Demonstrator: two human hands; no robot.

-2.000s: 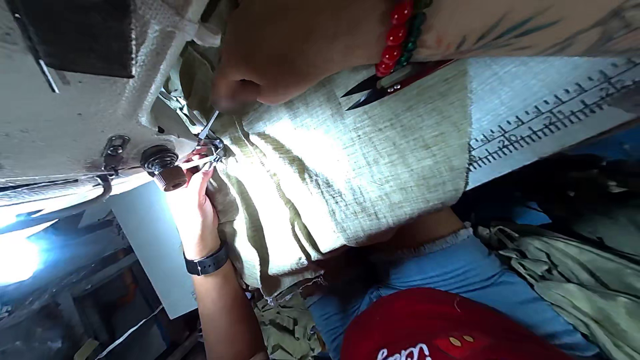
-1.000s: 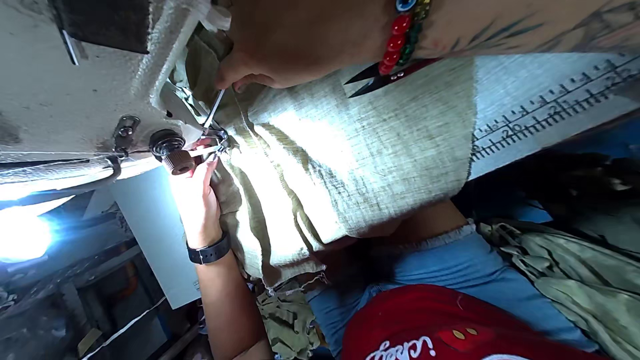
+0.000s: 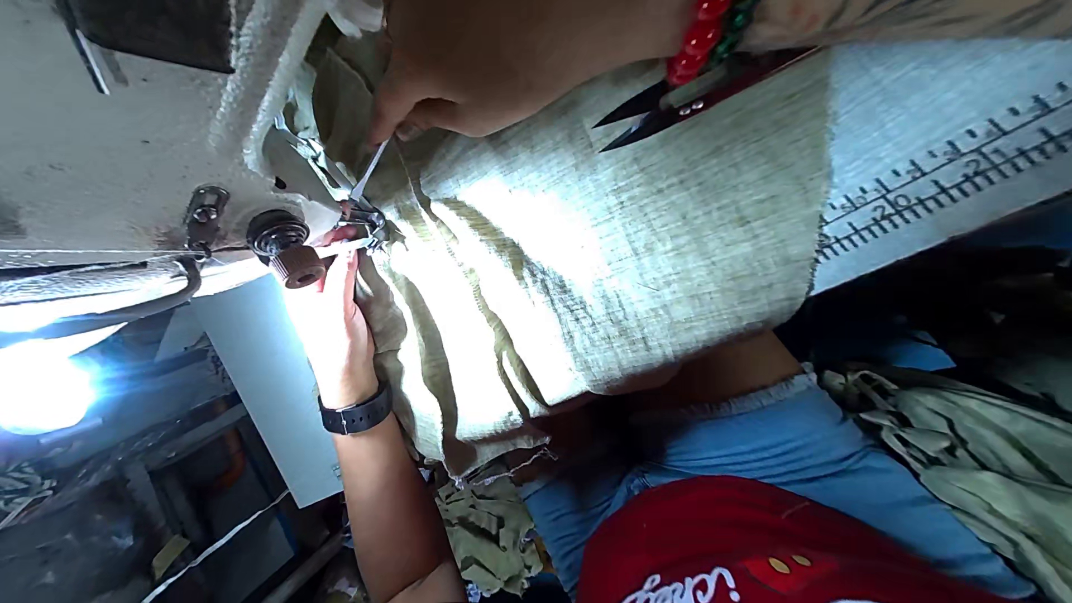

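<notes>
Light olive woven cloth [image 3: 703, 251] lies in folds beside the presser foot [image 3: 368, 224] of a sewing machine [image 3: 142, 159]. My right hand [image 3: 469, 75], wearing beaded bracelets, pinches the cloth above the foot, next to a slim pale metal bar [image 3: 368, 172]. On the other side of the foot, my left hand [image 3: 335, 335], with a black wristband, has its fingertips at the cloth's edge; the machine and glare partly hide them. Thread snips [image 3: 670, 109] with dark blades rest on the cloth under my right wrist, their handle partly covered.
A brown knob [image 3: 297, 266] projects from the machine close to my left fingers. A printed measuring scale [image 3: 946, 176] runs along the work surface at right. More olive cloth [image 3: 971, 461] is heaped at lower right, and some [image 3: 490, 536] lies below. A bright lamp [image 3: 42, 385] glares at left.
The fingers of my right hand, curled more tightly two seconds ago, now reach out further onto the cloth. My left hand stays close to the foot. The view has shifted slightly.
</notes>
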